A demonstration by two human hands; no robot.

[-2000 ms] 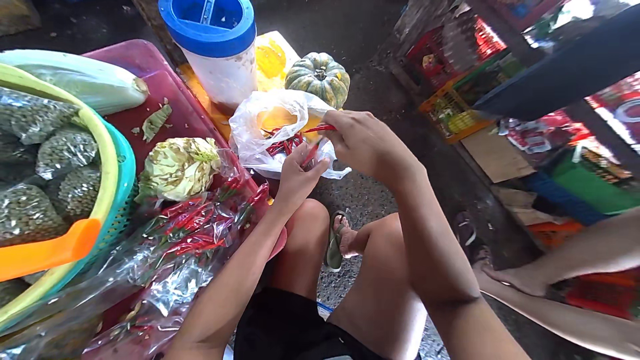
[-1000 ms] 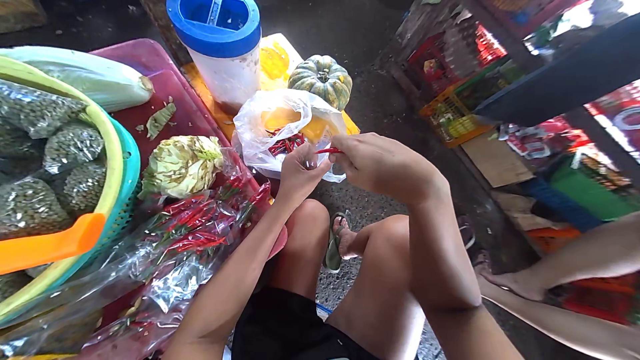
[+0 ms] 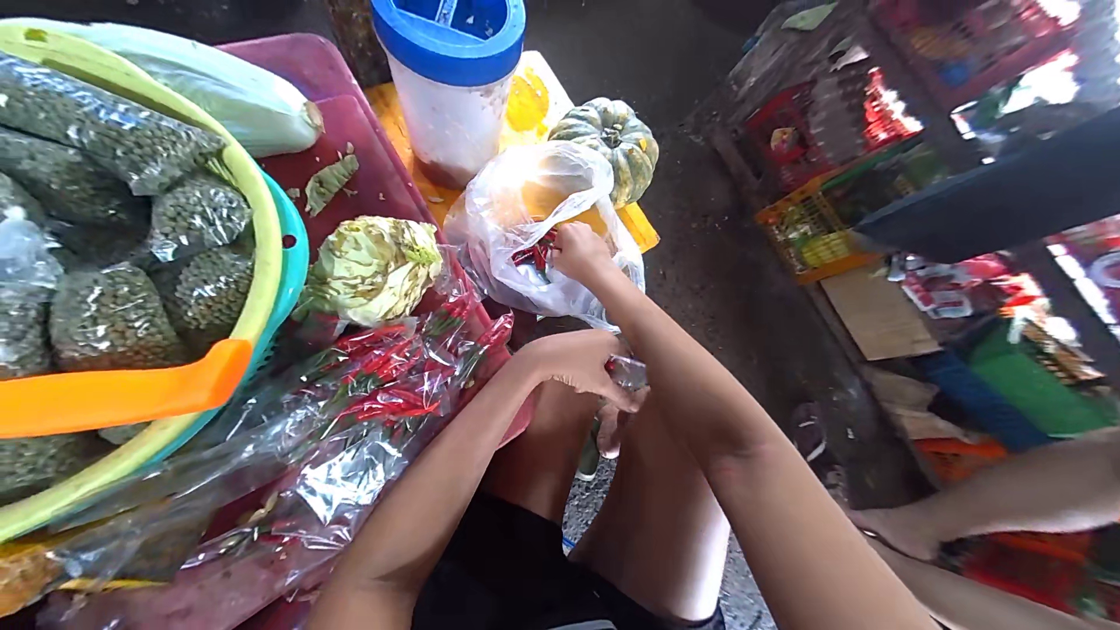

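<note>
My right hand (image 3: 579, 251) reaches into the mouth of a white plastic bag (image 3: 499, 206), its fingers on red chili peppers (image 3: 532, 252) inside. Lower down, above my lap, my left hand (image 3: 588, 367) holds a small clear plastic bag (image 3: 626, 372) with something red in it. The far side of that small bag is hidden behind my right forearm. More red chilies in clear plastic bags (image 3: 394, 376) lie on the reddish tray (image 3: 337, 87) to the left, beside a wilted cabbage (image 3: 372, 269).
A white container with a blue lid (image 3: 451, 83) and a green squash (image 3: 608, 144) stand behind the white bag. A yellow-rimmed basket (image 3: 262, 254) of bagged pellet-like goods is at left, with an orange handle (image 3: 122, 398). Another person's legs (image 3: 989, 494) and crates (image 3: 814, 227) are at right.
My right hand has moved from beside my left hand into the white bag. My left hand has come lower, and a small clear bag now shows in it.
</note>
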